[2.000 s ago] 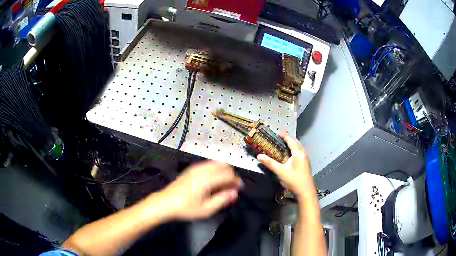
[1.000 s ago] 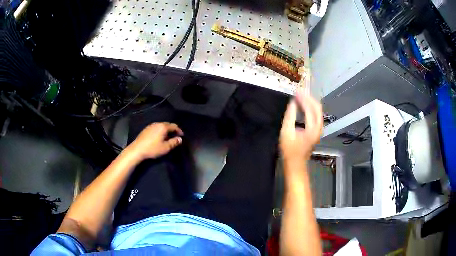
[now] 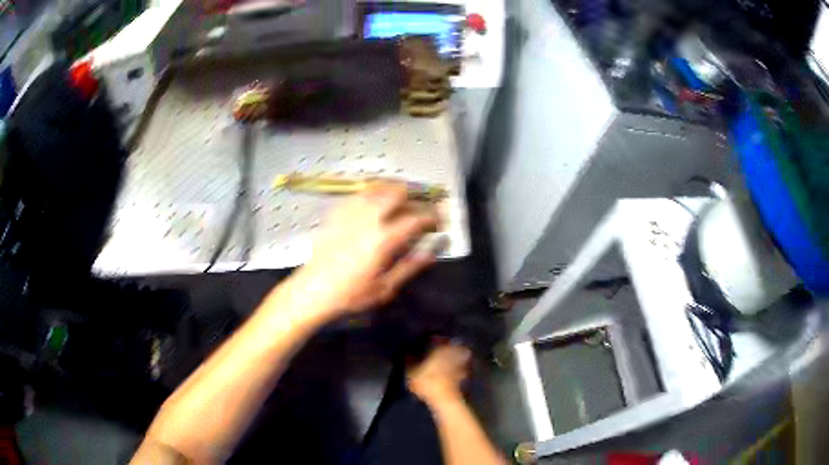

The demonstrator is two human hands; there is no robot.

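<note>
A gold loading fixture [image 3: 314, 183] lies on the perforated metal tabletop [image 3: 173, 195], its handle pointing left. My left hand [image 3: 377, 245] is over its block end and hides most of it. The picture is blurred, and I cannot tell whether the fingers grip it. A small pale spot shows at the fingertips; what it is is unclear. My right hand [image 3: 441, 370] is low over my lap, small and blurred; its hold is unclear. Another gold fixture [image 3: 251, 103] sits at the back left with black cables [image 3: 244, 186] running from it over the front edge.
Stacked fixtures [image 3: 424, 82] stand at the back right below the blue-white screen [image 3: 414, 25] and red button [image 3: 474, 23]. A grey cabinet [image 3: 564, 163] is right of the table, with a white open frame [image 3: 641, 245] nearer me. Dark cable bundles [image 3: 59, 173] hang at left.
My left hand has moved from over my lap up and right onto the fixture. My right hand has dropped from beside the table corner to my lap. The view has shifted, showing the screen again.
</note>
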